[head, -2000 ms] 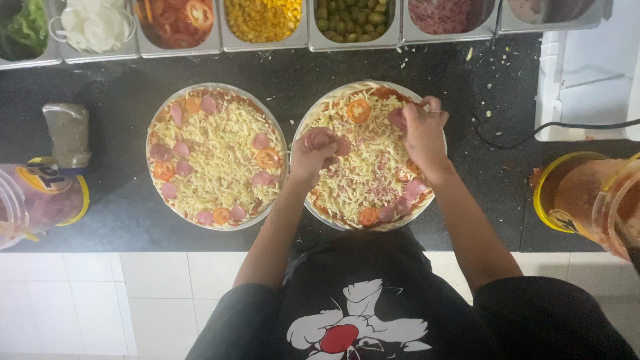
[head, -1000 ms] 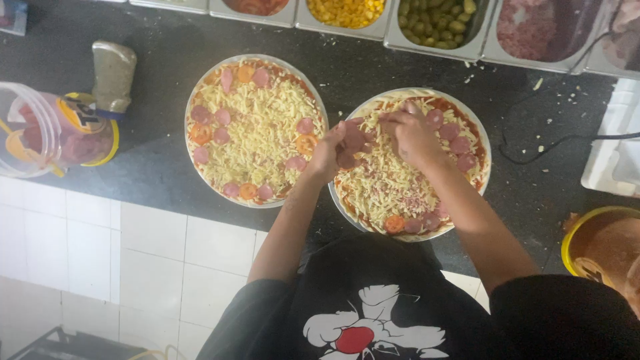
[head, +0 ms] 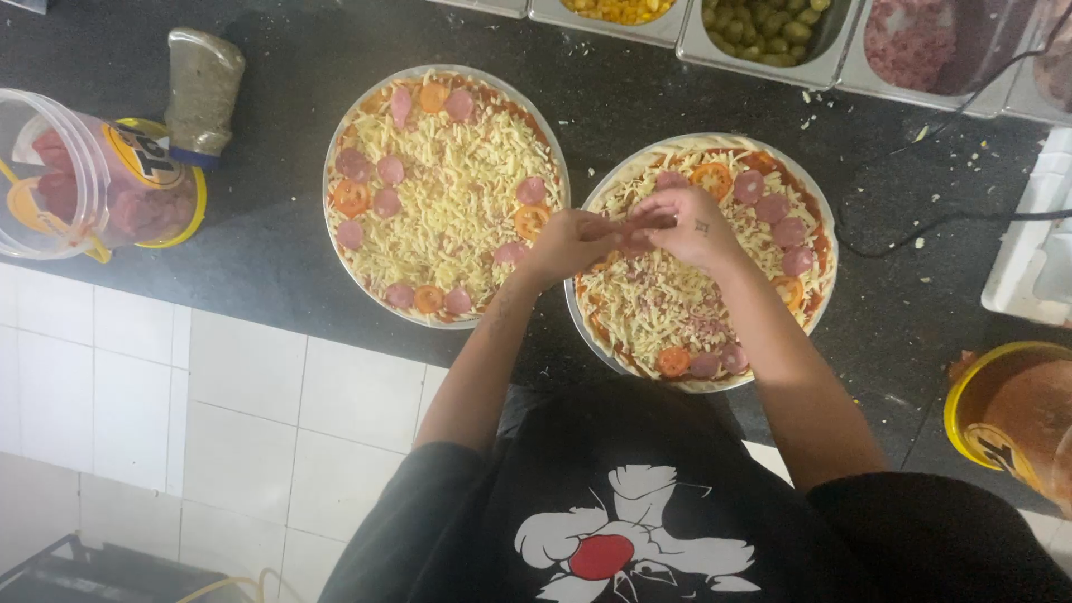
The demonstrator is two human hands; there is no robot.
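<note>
Over the upper left part of the right pizza, my left hand holds sausage slices. My right hand meets it there, its fingertips on the same slices. Tomato slices and pink sausage slices lie along this pizza's right and bottom edge, on shredded cheese with reddish bits near the middle. The left pizza, on a round metal pan, has cheese with groups of sausage and tomato around its edge. Neither hand rests on the left pizza; my left hand is close to its right rim.
Metal pans of corn, green olives or pickles and pink shredded meat line the back. A seasoning bottle and a plastic tub stand left. Right are a black cord, a white tray and a yellow-rimmed tub.
More sausage slices lie on the right pizza's upper right edge than two seconds ago. My right hand has moved left from there to the slices at my left hand. The view has turned and shifted.
</note>
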